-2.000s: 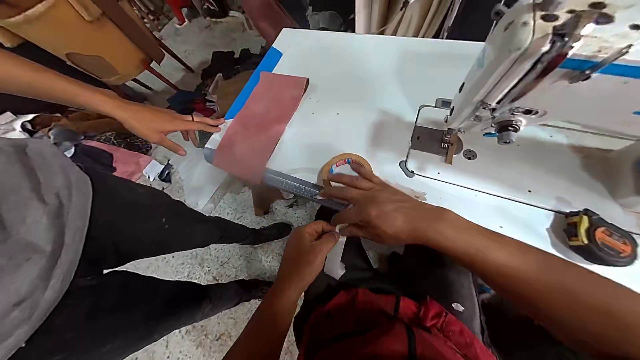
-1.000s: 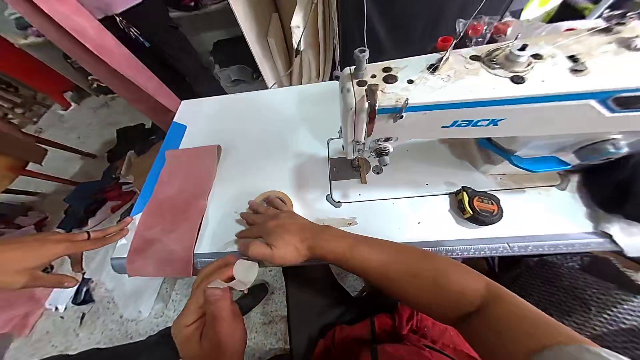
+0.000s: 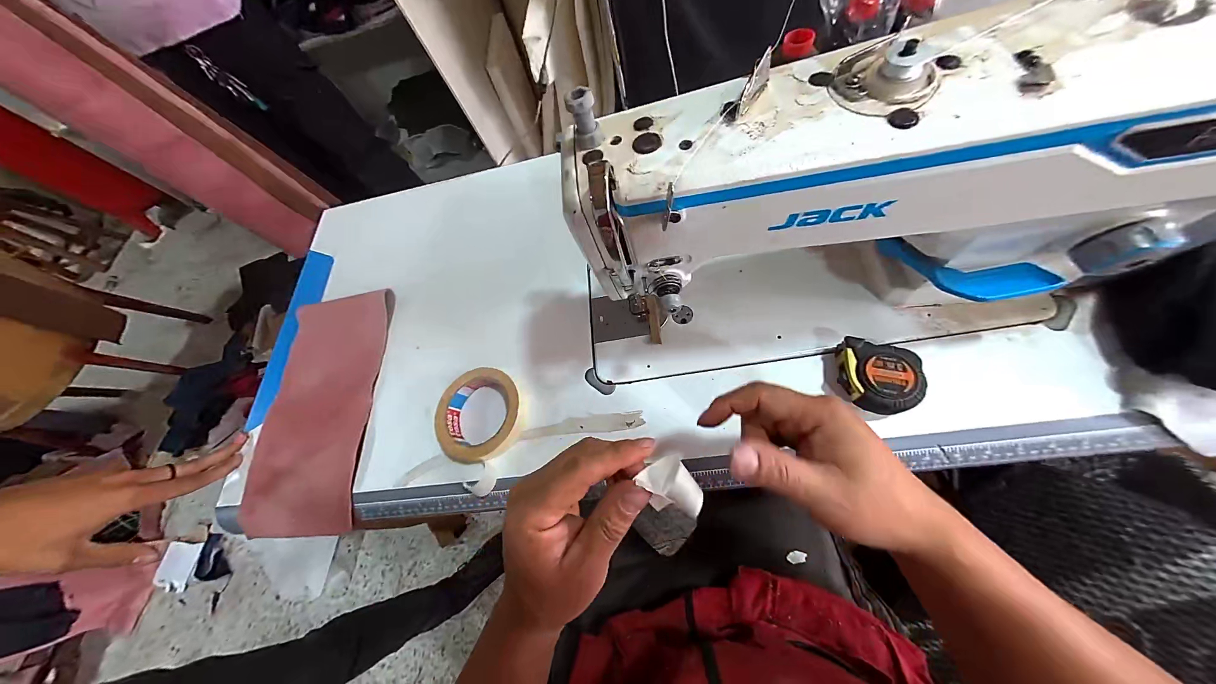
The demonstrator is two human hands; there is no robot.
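Note:
My left hand pinches a small crumpled piece of whitish tape between thumb and fingers, just off the table's front edge. Just right of it, my right hand is held with its fingers apart and nothing in them. A roll of masking tape lies flat on the white sewing table, up and left of my left hand. A strip of tape is stuck on the table beside the roll. A pink fabric or leather piece lies across the table's left end, hanging slightly over the front edge.
A white Jack sewing machine stands on the right half of the table. A tape measure lies before it. A ruler strip runs along the front edge. Another person's hand reaches in at the left, by the table corner.
My right hand has left the tape roll and moved right, away from it. My left hand still holds the whitish tape. The view has shifted strongly to the right since two seconds ago.

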